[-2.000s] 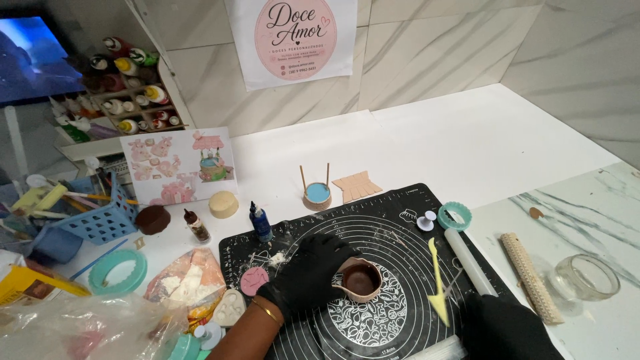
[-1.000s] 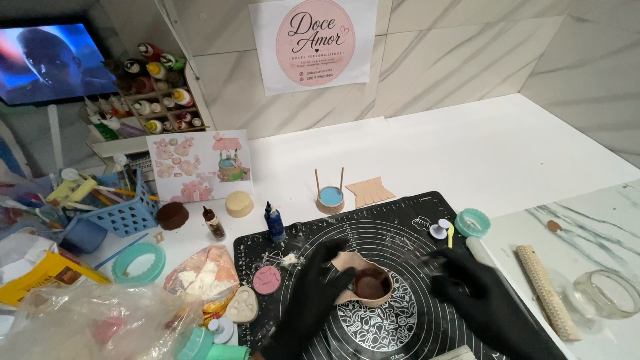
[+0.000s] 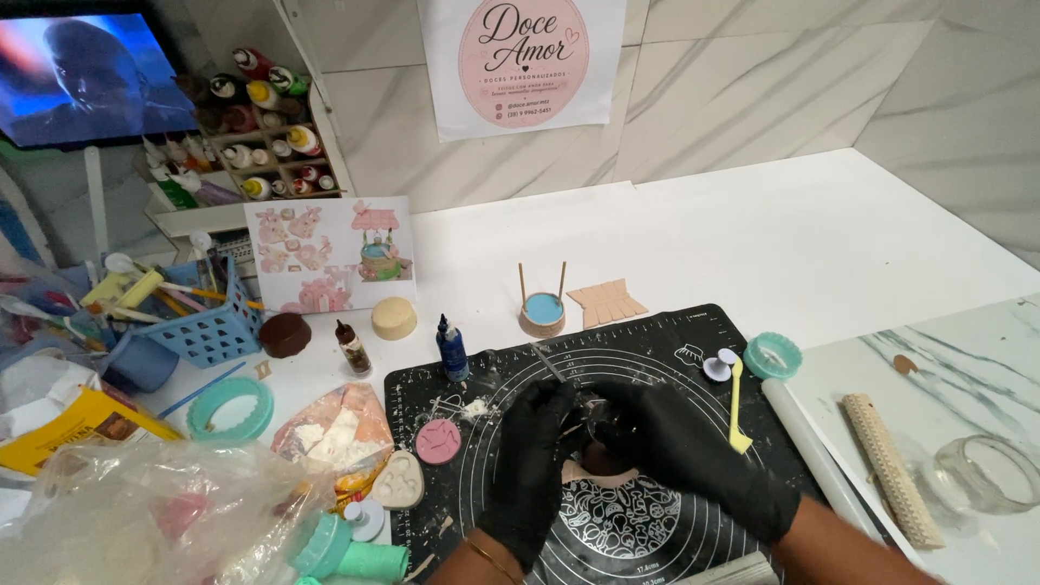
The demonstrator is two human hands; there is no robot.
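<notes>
Both hands wear black gloves and meet above the black silicone mat (image 3: 691,341). My left hand (image 3: 532,463) pinches a thin metal blade-like tool (image 3: 548,361), which points up and to the left. Close beside it, my right hand (image 3: 682,447) has its fingertips bent near the same tool; whether they grip anything is hidden. Beneath the hands a round brown piece with a tan band (image 3: 605,474) shows in part on the mat's patterned centre. Beyond the mat stand a small tan tub with a blue top and two upright sticks (image 3: 542,315), and a scored tan sheet (image 3: 609,303).
Left of the hands are a blue dropper bottle (image 3: 452,351), a pink disc (image 3: 439,441), a heart-shaped mould (image 3: 400,479) and a plastic bag (image 3: 162,512). On the right lie a yellow tool (image 3: 737,406), a white rolling pin (image 3: 821,455), a textured roller (image 3: 892,471) and a glass jar (image 3: 987,475).
My hands, apart over the mat a second ago, have come together above the brown piece. The thin tool now shows in my left hand. Two seconds ago my left hand was at the brown piece.
</notes>
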